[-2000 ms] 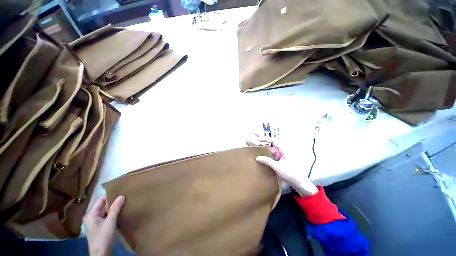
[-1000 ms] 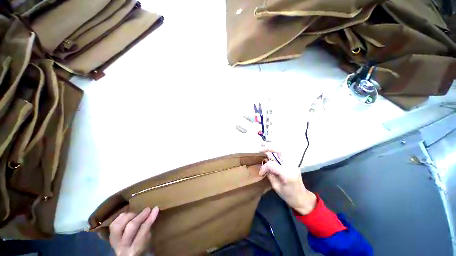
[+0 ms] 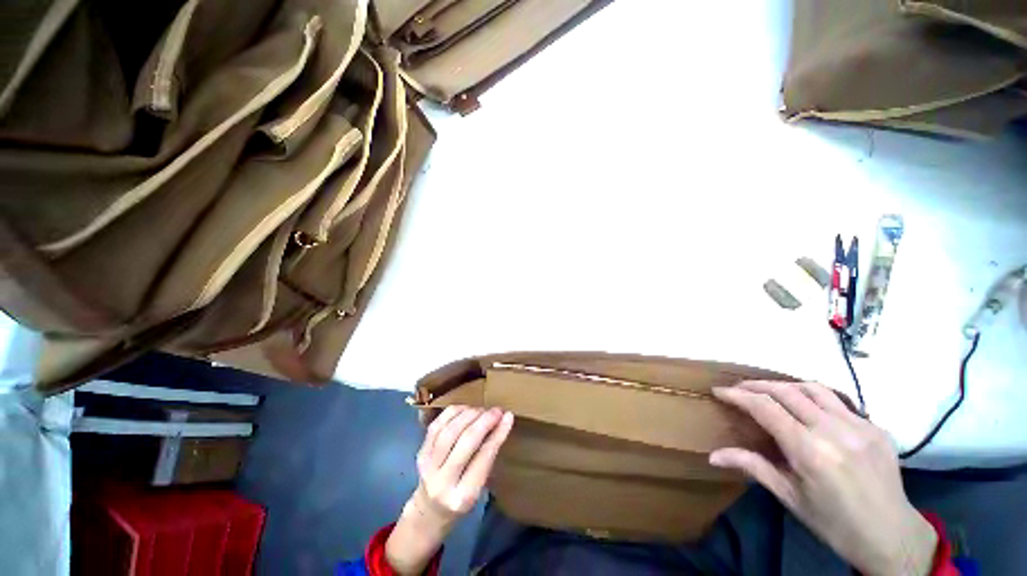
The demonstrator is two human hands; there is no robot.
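Observation:
A brown fabric bag (image 3: 608,484) lies at the table's front edge with its mouth open towards me. A zipper (image 3: 608,380) with brass-coloured teeth runs along the pocket inside the mouth. My left hand (image 3: 456,456) pinches the front rim near the bag's left corner, thumb and fingers together. A small brass-coloured ring (image 3: 423,395) shows at that corner. My right hand (image 3: 816,456) is at the right end of the mouth, fingers over the zipper's end and thumb over the front panel. The fabric under its fingers is partly hidden.
Red-and-black snips (image 3: 840,295), a pale patterned tool (image 3: 878,281), two small grey-beige pieces (image 3: 782,295) and a corded pen tool (image 3: 996,306) lie right of centre. Stacked bags (image 3: 225,214) lie left, more brown bags (image 3: 890,68) upper right. A red crate (image 3: 186,534) stands on the floor.
The view has swung left. The bag was first closed and flat, then opened, showing the zipper. My left hand has moved to the left corner rim; my right hand now lies over the mouth's right end.

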